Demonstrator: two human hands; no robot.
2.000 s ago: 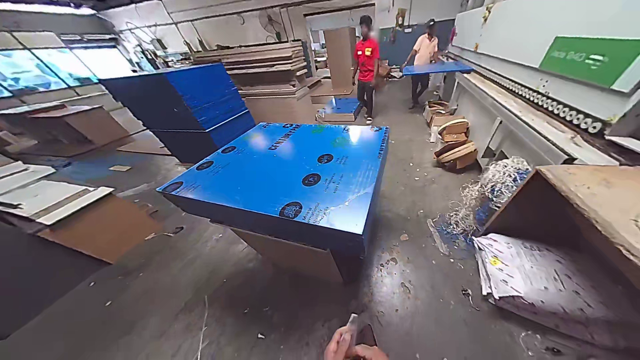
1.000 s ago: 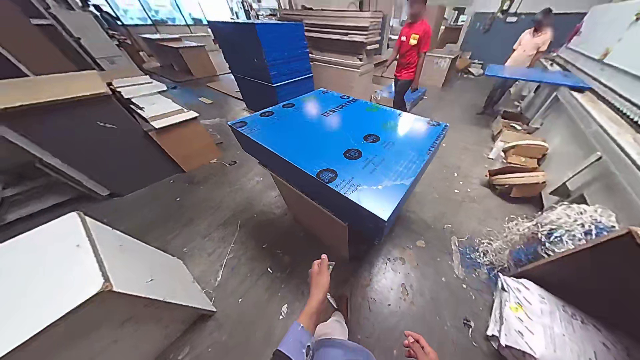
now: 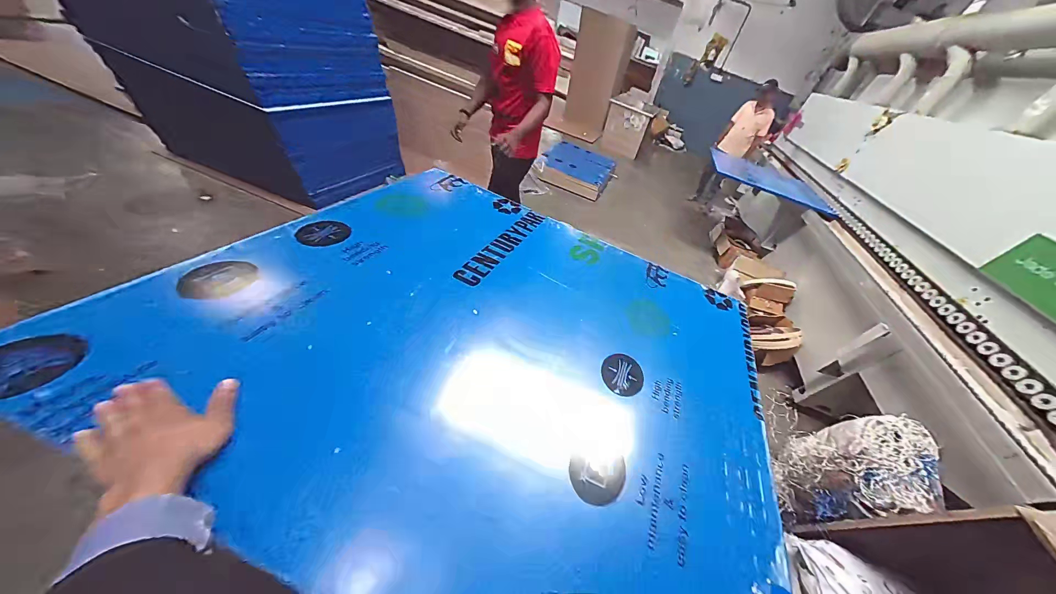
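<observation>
In the head view a stack of boards with a glossy blue printed cover point(image 3: 396, 330) fills the middle and lower part. My left hand point(image 3: 157, 437) is at its near left edge, palm down and fingers spread, with nothing in its grasp; it seems to rest on the blue surface, though firm contact is hard to tell. A light blue cuff and a dark sleeve show behind the wrist. My right hand is out of view. Black and green print and round black marks cover the sheet, and bright light reflects off its middle.
A tall blue-wrapped stack point(image 3: 322, 99) stands at the back left. A person in a red shirt point(image 3: 524, 82) stands behind the boards; another person point(image 3: 749, 128) is by a blue panel point(image 3: 771, 183) at the long machine point(image 3: 916, 305). Shredded strips point(image 3: 866, 462) and an open box point(image 3: 932, 549) lie right.
The view has moved much closer to the blue stack. My left hand has come from well in front of the stack to its near left edge. My right hand has left the view.
</observation>
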